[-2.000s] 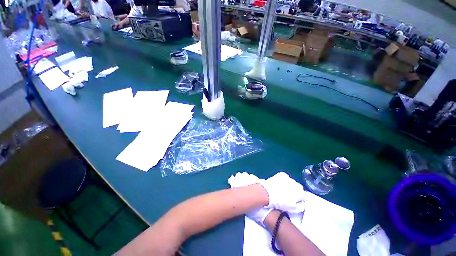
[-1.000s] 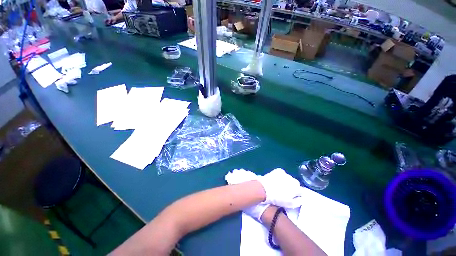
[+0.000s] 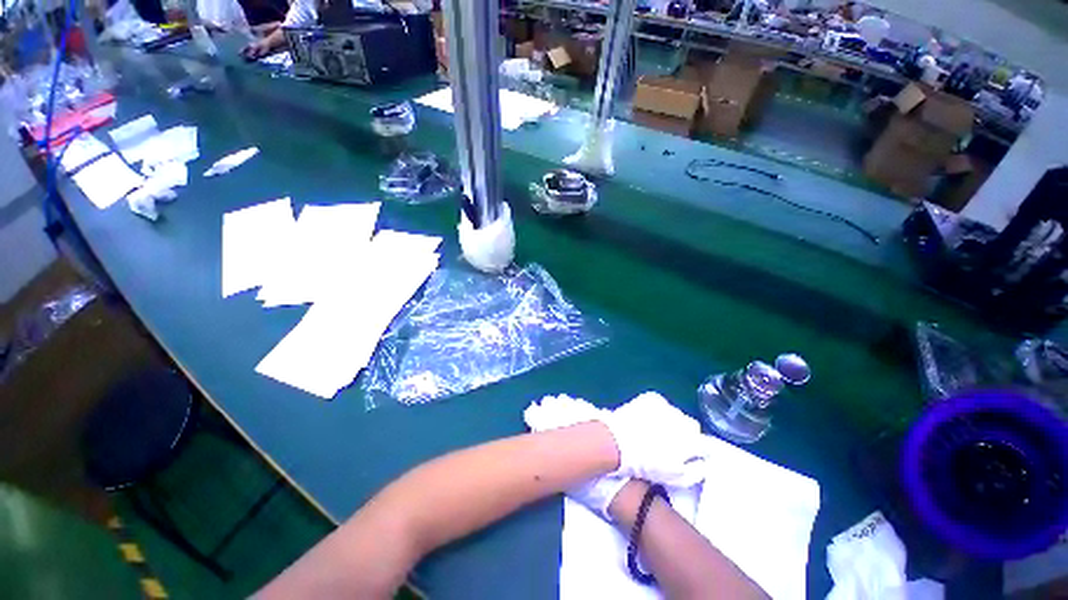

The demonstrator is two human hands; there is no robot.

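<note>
My left hand, in a white glove, lies over my right wrist area, with my forearms crossed. My right hand, also gloved, extends left beneath my left forearm, which hides its middle. No object shows in either hand, but their undersides are hidden. Both are at the upper left of a white sheet stack. Crinkled clear plastic bags lie flat beyond my right hand's fingertips. A clear dispenser bottle stands to the right of my hands.
White sheets lie at left. A purple-ringed fan and a crumpled white wipe are at right. A wrapped metal post rises behind the bags. Wrapped units sit beyond. A black stool stands lower left.
The view has shifted slightly, so bench items appear a little further left and higher. My crossed hands keep nearly the same pose.
</note>
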